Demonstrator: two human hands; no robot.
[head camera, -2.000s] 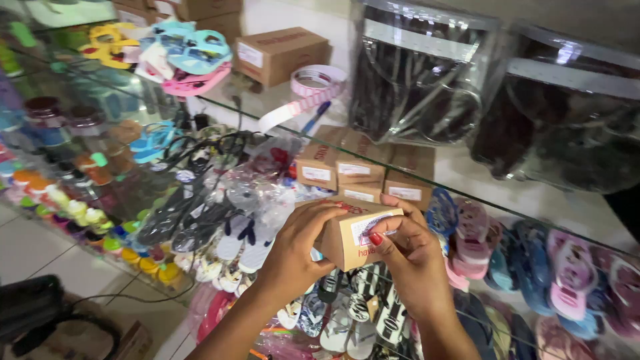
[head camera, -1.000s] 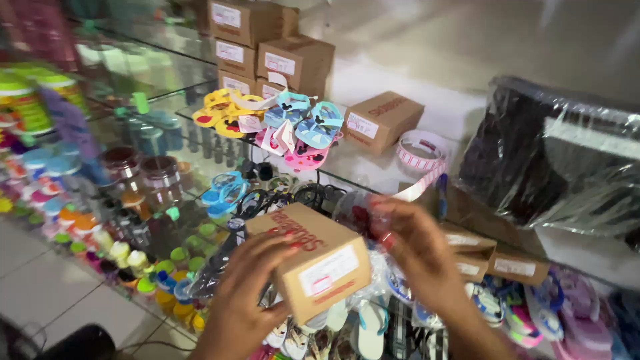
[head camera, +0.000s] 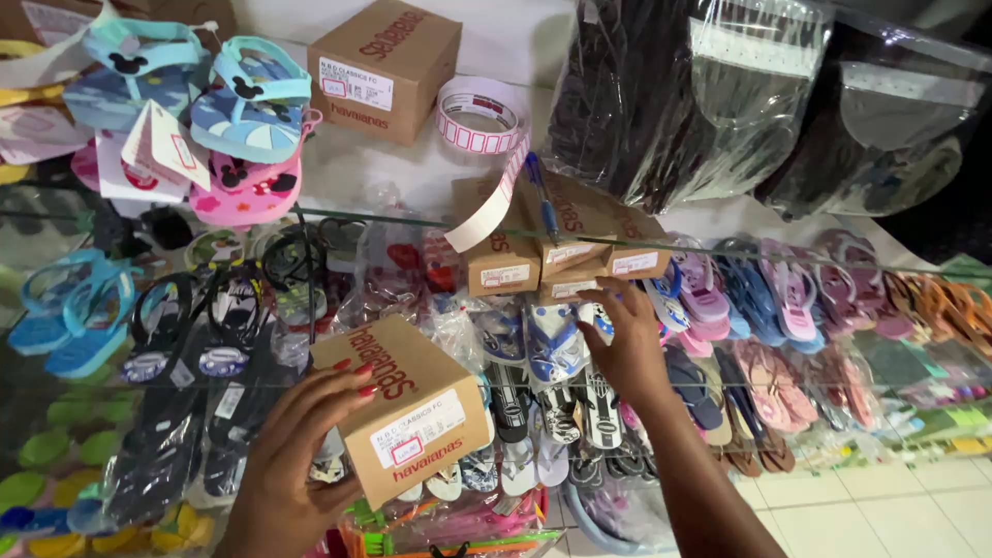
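A brown Havaianas cardboard box (head camera: 411, 411) with a white label and a small red-edged price sticker is held by my left hand (head camera: 310, 442), fingers on its top and thumb beneath. My right hand (head camera: 620, 333) reaches to several stacked Havaianas boxes (head camera: 500, 252) under the glass shelf, its fingertips by the front of the lower box (head camera: 573, 290); whether they touch it cannot be told. On the glass shelf lie a roll of red-edged stickers (head camera: 480, 116), its strip hanging over the edge, and a blue pen (head camera: 544, 203). Another Havaianas box (head camera: 384, 70) sits behind.
Blue child's sandals (head camera: 248, 101) and pink ones (head camera: 252, 190) sit at the upper left. Plastic-wrapped black goods (head camera: 697, 101) occupy the shelf's right. The glass shelf edge (head camera: 372, 220) crosses above the right hand. Rows of flip-flops (head camera: 783, 287) fill the lower shelves.
My right hand has left the held box and moved to the stacked boxes under the shelf. My left hand still holds its box. The view has shifted markedly.
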